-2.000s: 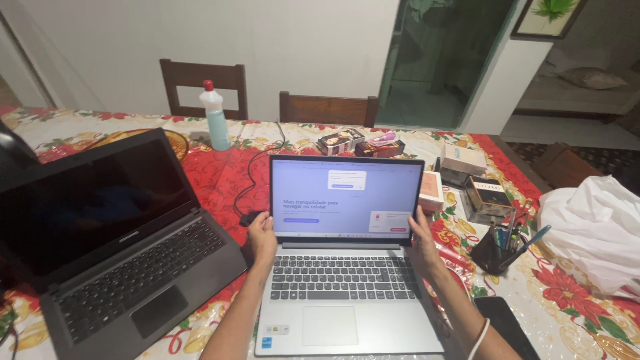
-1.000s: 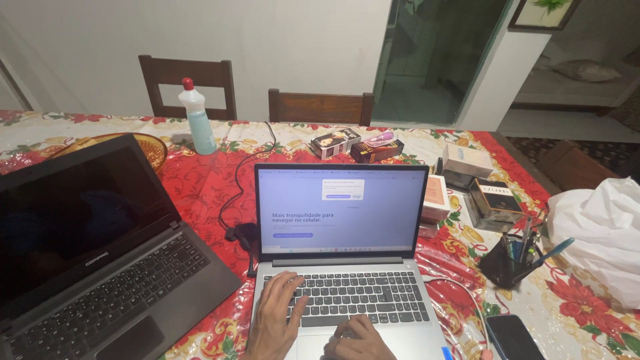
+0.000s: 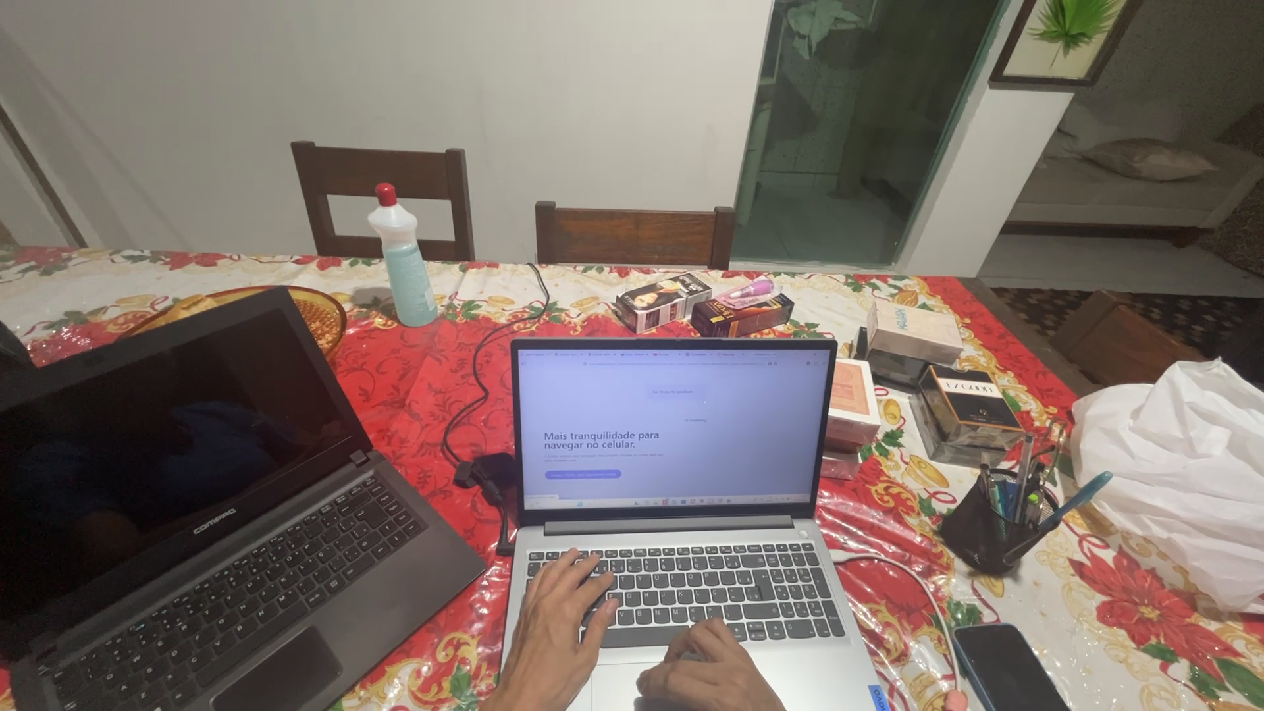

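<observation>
A silver laptop (image 3: 674, 533) stands unfolded on the table with its screen lit, showing a web page and a small pop-up box. My left hand (image 3: 561, 632) rests with spread fingers on the left part of its keyboard. Beside it, my right hand (image 3: 706, 671) lies over the touchpad's right part and the palm rest, fingers curled, holding nothing that I can see. To the left stands a dark Compaq laptop (image 3: 237, 583), unfolded, with a black screen. A black smartphone (image 3: 1007, 670) lies right of the silver laptop, near a white cable (image 3: 913, 573) at that laptop's right side.
A bottle (image 3: 405, 262) of bluish liquid stands behind the laptops, near a wicker tray (image 3: 331, 316). A black power adapter (image 3: 486, 472) sits between the laptops. Several small boxes (image 3: 973, 415), a mesh pen holder (image 3: 987, 528) and a white plastic bag (image 3: 1175, 474) are on the right.
Two seconds ago both hands held the silver laptop's sides by the screen; they have since moved down to its keyboard and palm rest. The pop-up on the screen has changed.
</observation>
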